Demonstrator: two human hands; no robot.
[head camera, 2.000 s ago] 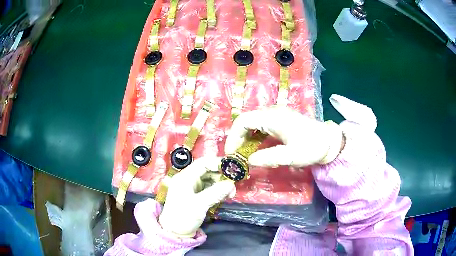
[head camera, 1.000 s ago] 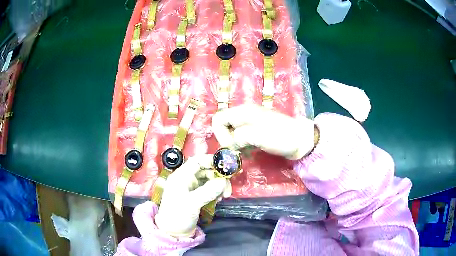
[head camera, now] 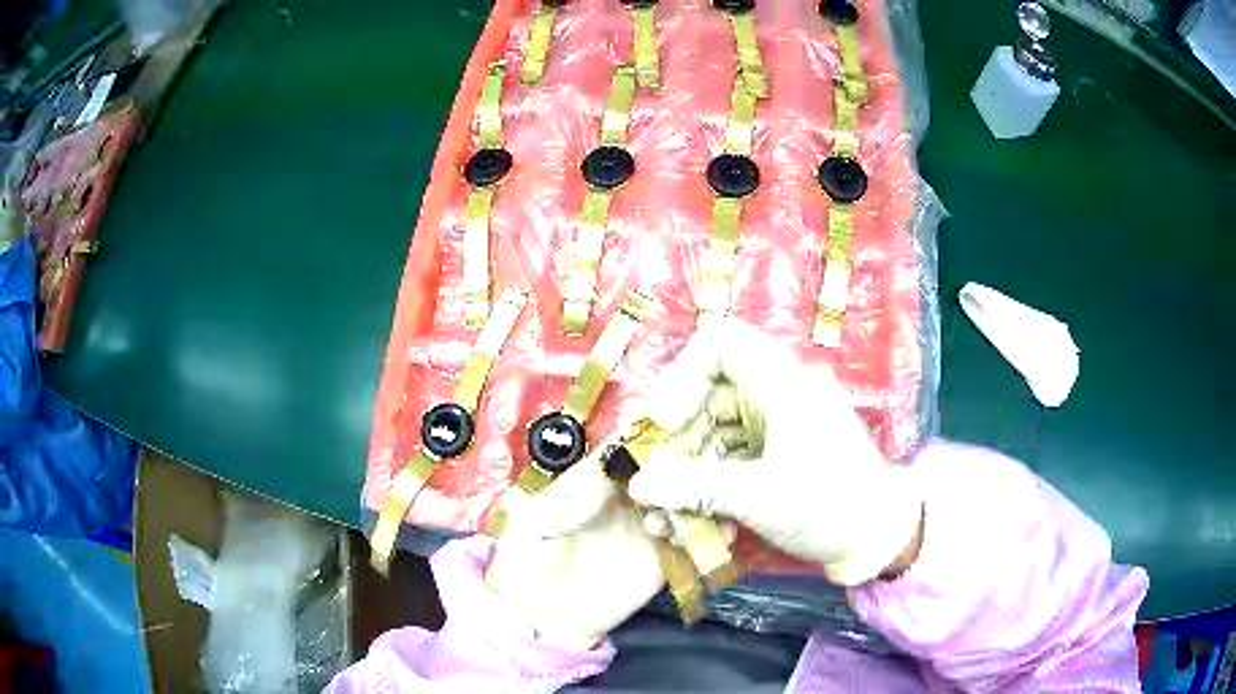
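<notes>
My left hand (head camera: 569, 549), in an off-white glove, holds a wristwatch (head camera: 626, 461) with a gold mesh band near the front edge of the tray. My right hand (head camera: 800, 468), also gloved, is on the same watch, its fingers at the case and band. The watch is tilted and its face is mostly hidden by the fingers; part of the band (head camera: 689, 576) hangs below the hands. The red-pink watch tray (head camera: 407, 366) under clear film holds several watches in columns. Two (head camera: 447, 430) in the nearest row show pale marks on their black heads.
A white cloth (head camera: 1023, 344) lies on the green surface right of the tray, with a whitish bottle (head camera: 1015, 92) beyond it. Another red-pink tray (head camera: 81, 217) and a blue sleeve are at the far left. A cardboard box (head camera: 170, 522) with clear plastic is below left.
The watch face, visible before, is now turned and mostly covered. My right hand has come down onto the watch. The tray and other items sit farther right in view.
</notes>
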